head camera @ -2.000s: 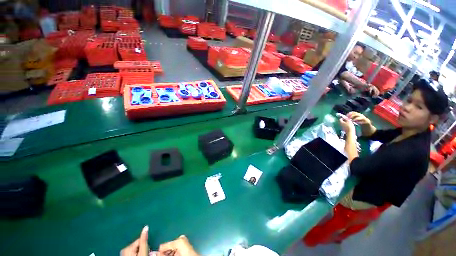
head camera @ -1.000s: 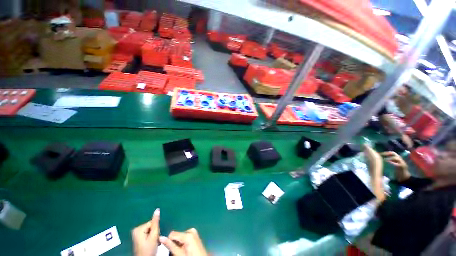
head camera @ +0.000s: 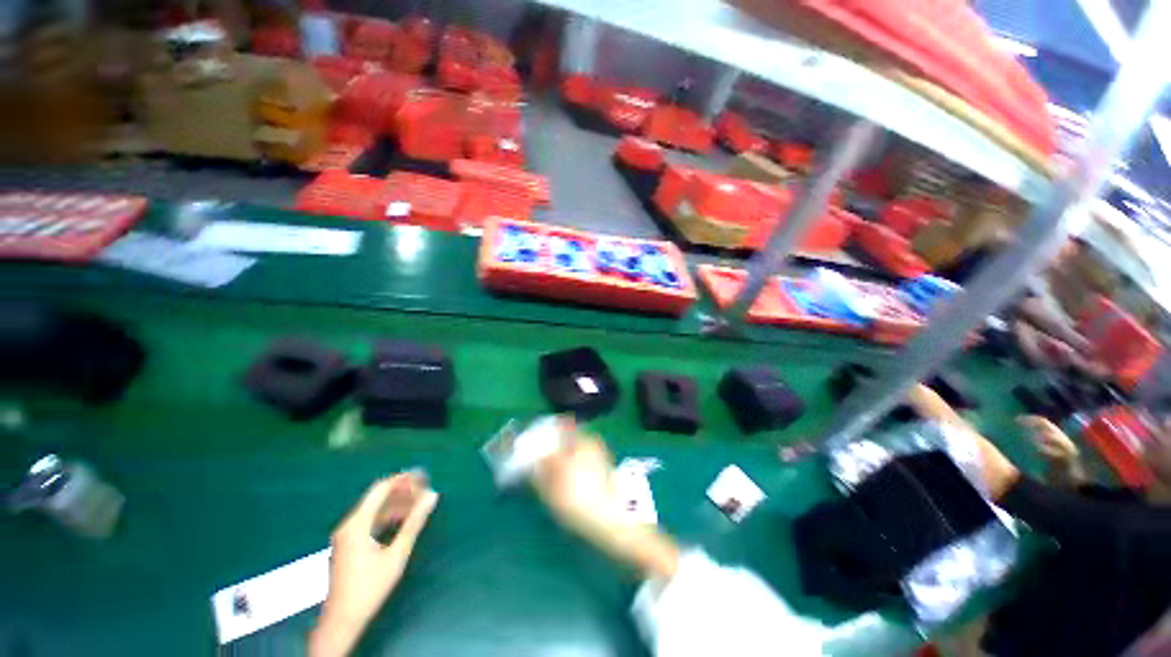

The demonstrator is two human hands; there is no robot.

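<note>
My left hand (head camera: 372,552) is over the green belt beside a long white leaflet (head camera: 272,597), thumb and fingertips curved near each other; I see nothing held in it. My right hand (head camera: 578,477) is blurred and reaches forward, holding a folded leaflet (head camera: 520,449) at its fingertips. An open black box base (head camera: 579,383) with a small white piece inside stands beyond it. A foam insert (head camera: 669,402) and a black box lid (head camera: 760,398) are to its right. A white leaflet (head camera: 637,490) lies partly behind my right hand.
A small card (head camera: 736,493) lies right of my right hand. Black boxes in shiny plastic (head camera: 899,526) are further right, by a co-worker's arms. Another lid (head camera: 407,385) and insert (head camera: 299,375) stand left. A dispenser bottle (head camera: 77,498) is far left; a red tray (head camera: 587,267) is on the ledge.
My hands have moved apart. My right hand has gone forward and up towards the boxes with the folded leaflet. The view has turned left, and the boxes appear further right.
</note>
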